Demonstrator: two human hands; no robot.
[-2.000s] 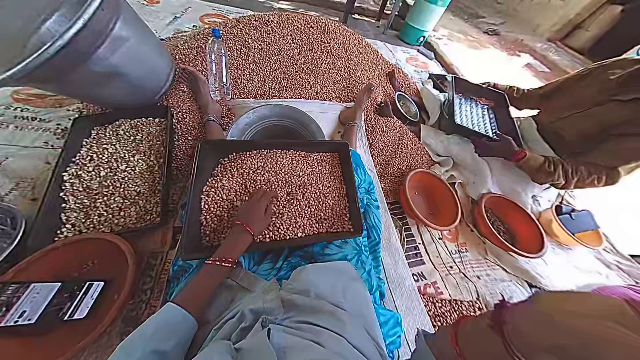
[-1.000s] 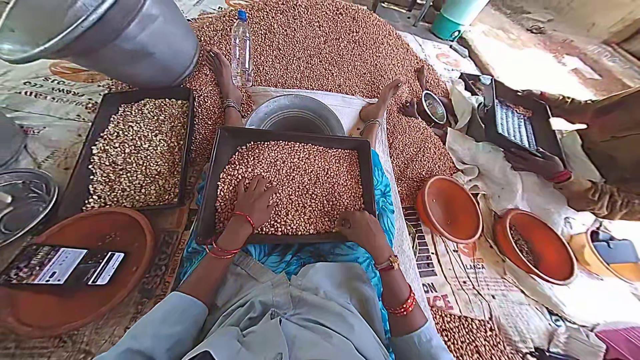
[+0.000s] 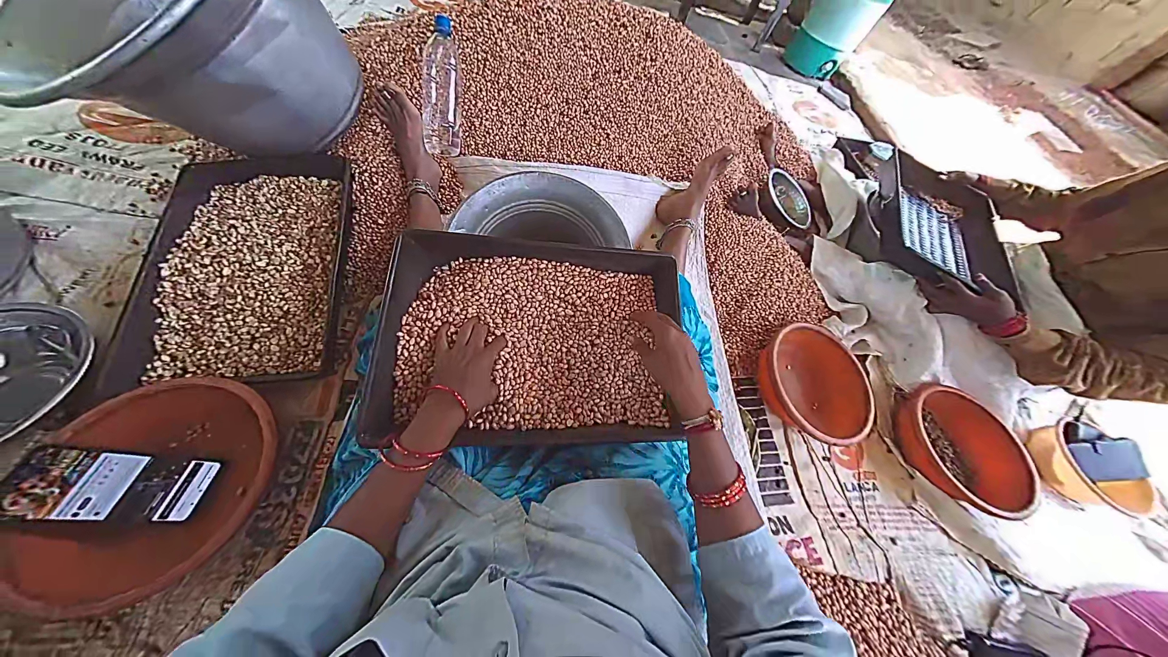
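A dark rectangular tray (image 3: 538, 436) lies across my lap, filled with a layer of reddish-brown shelled nuts or beans (image 3: 547, 338). My left hand (image 3: 467, 370) rests on them at the left part of the tray, its fingers spread. On the right side, my right hand (image 3: 673, 360) reaches over the rim with its fingers apart, touching the nuts or beans. Neither hand holds anything that I can see. Just beyond the tray is a round metal basin (image 3: 538, 205), partly hidden by it.
A second tray of paler pieces (image 3: 246, 274) and a clay-coloured dish (image 3: 228, 411) lie left, near a metal bucket (image 3: 246, 82). A water bottle (image 3: 442, 91) stands before the large heap (image 3: 584, 82). Orange bowls (image 3: 817, 383) are at right, near a person's hand (image 3: 976, 306) on another tray.
Two seconds ago only my left hand was in the tray. My right hand has since come to its right side. My left hand has shifted left over the nuts or beans.
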